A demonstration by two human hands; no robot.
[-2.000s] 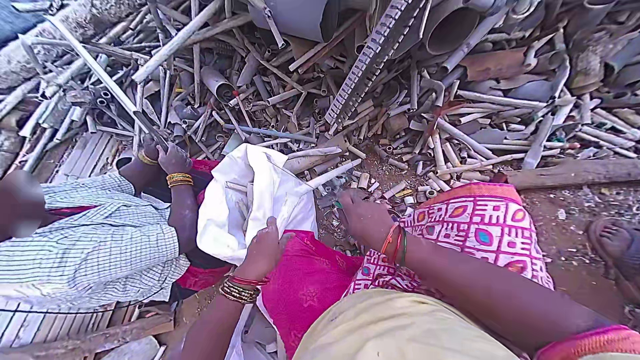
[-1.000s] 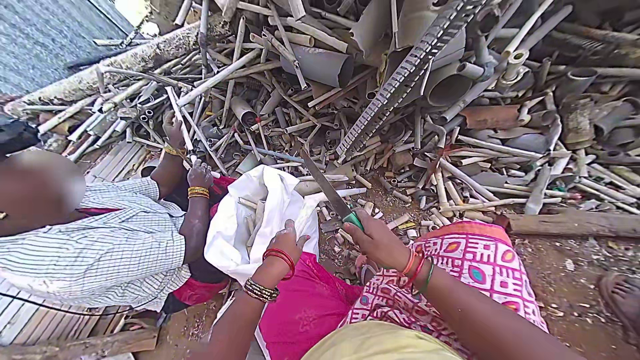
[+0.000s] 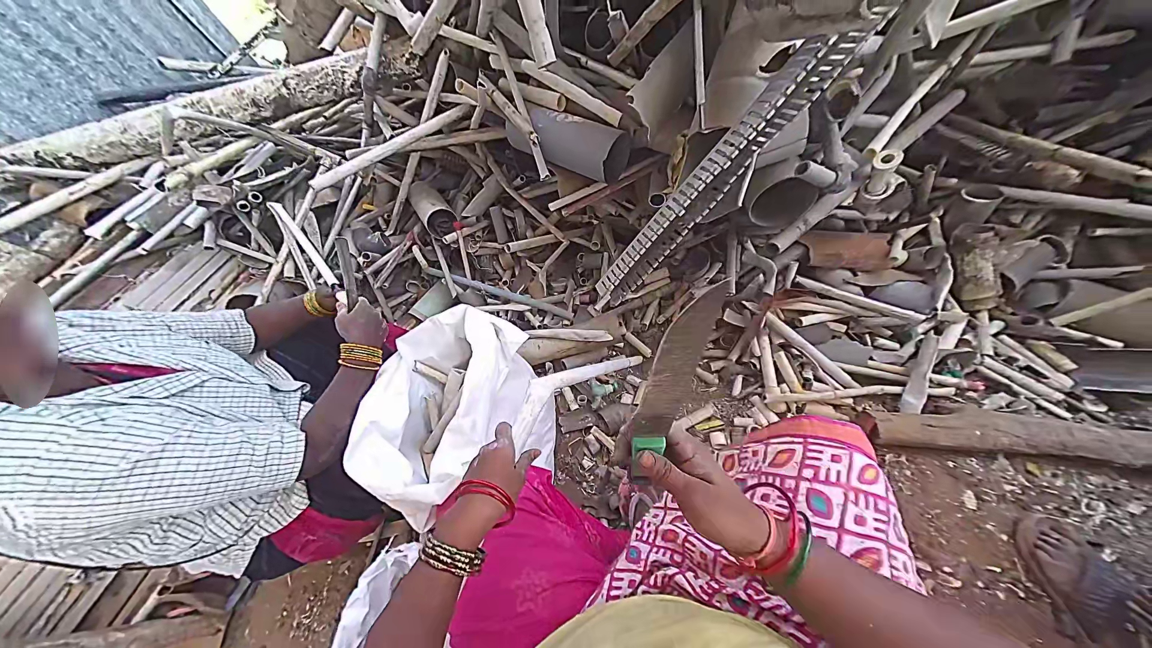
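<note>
My left hand (image 3: 497,470), with red and patterned bangles, is at the right edge of an open white sack (image 3: 391,454). It grips a pale plastic pipe (image 3: 589,371) that slants up to the right. Several short pipe pieces (image 3: 443,409) lie inside the sack. In my right hand (image 3: 697,490) is the green handle of a large curved knife (image 3: 673,364), its broad, dark blade upright and tilted slightly right. The blade stands to the right of the pipe and apart from it. Pink cloth and a patterned pink-and-white cloth (image 3: 810,486) cover my legs.
A co-worker (image 3: 171,423) in a checked shirt sits close on the left, hands around a blade and a pale strip. Scrap pipes (image 3: 576,148) pile up ahead, with a slotted strip (image 3: 720,184) leaning across. A wooden beam (image 3: 1008,436) and a sandaled foot (image 3: 1062,567) are at right.
The knife blade leaned left toward the pipe a second ago; now it points up and slightly right, away from it. My right hand has turned with it. The co-worker's hands have moved closer together.
</note>
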